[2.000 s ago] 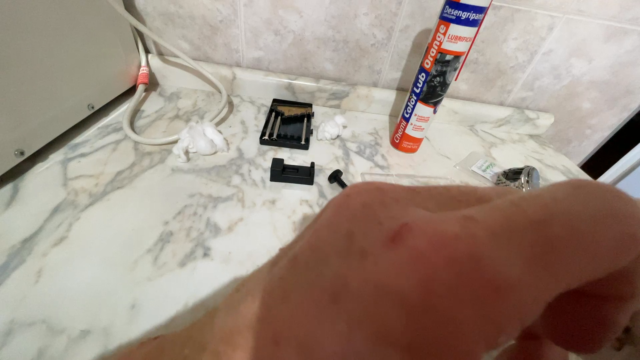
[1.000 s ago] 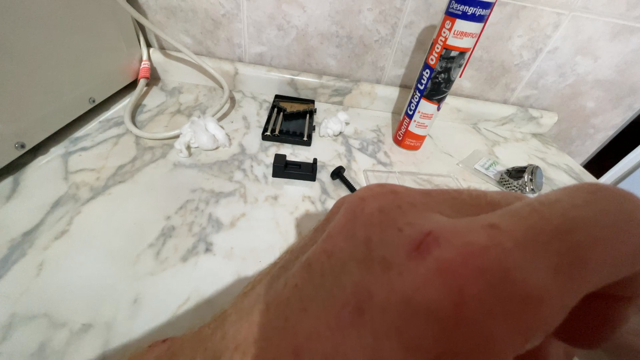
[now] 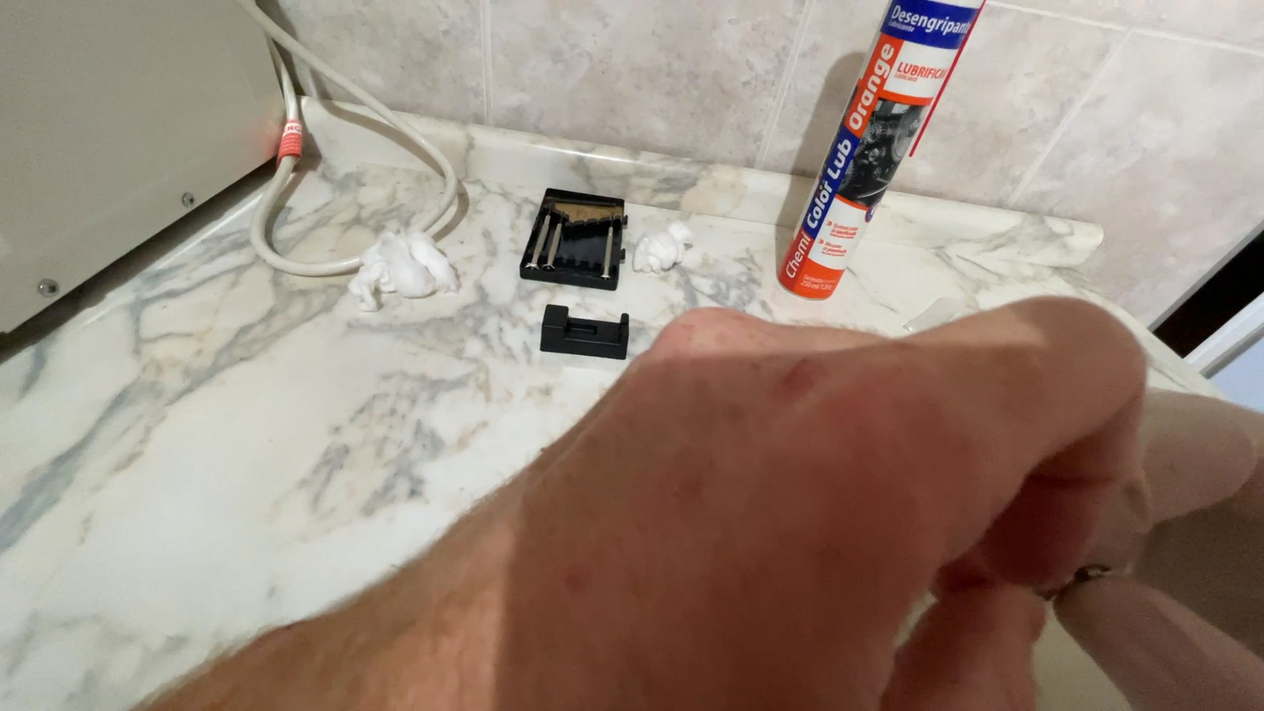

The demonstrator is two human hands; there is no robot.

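Observation:
My left hand (image 3: 820, 454) reaches in from the lower left, palm down, and hides much of the worktop. Its fingertips meet those of my right hand (image 3: 1180, 553) at the right edge, around a small metal piece (image 3: 1091, 573) that is mostly covered. Both hands appear to pinch it. Beyond my left hand lies a black plastic holder (image 3: 585, 336) with a raised end. Behind the holder is an open black case (image 3: 575, 242) with several small metal screwdrivers. An upright Chemi Color spray lubricant can (image 3: 849, 178) stands near the wall.
Crumpled white tissue (image 3: 405, 269) lies left of the case, and a smaller wad (image 3: 662, 247) to its right. A looped pale cable (image 3: 262, 222) runs beside a grey metal housing (image 3: 128, 128). The marble worktop (image 3: 247, 464) ends at a raised back edge against the tiled wall.
The black pin with a round head and the metal link band, seen on the worktop before, are now hidden behind my hands. Fingers of my right hand now show at the right.

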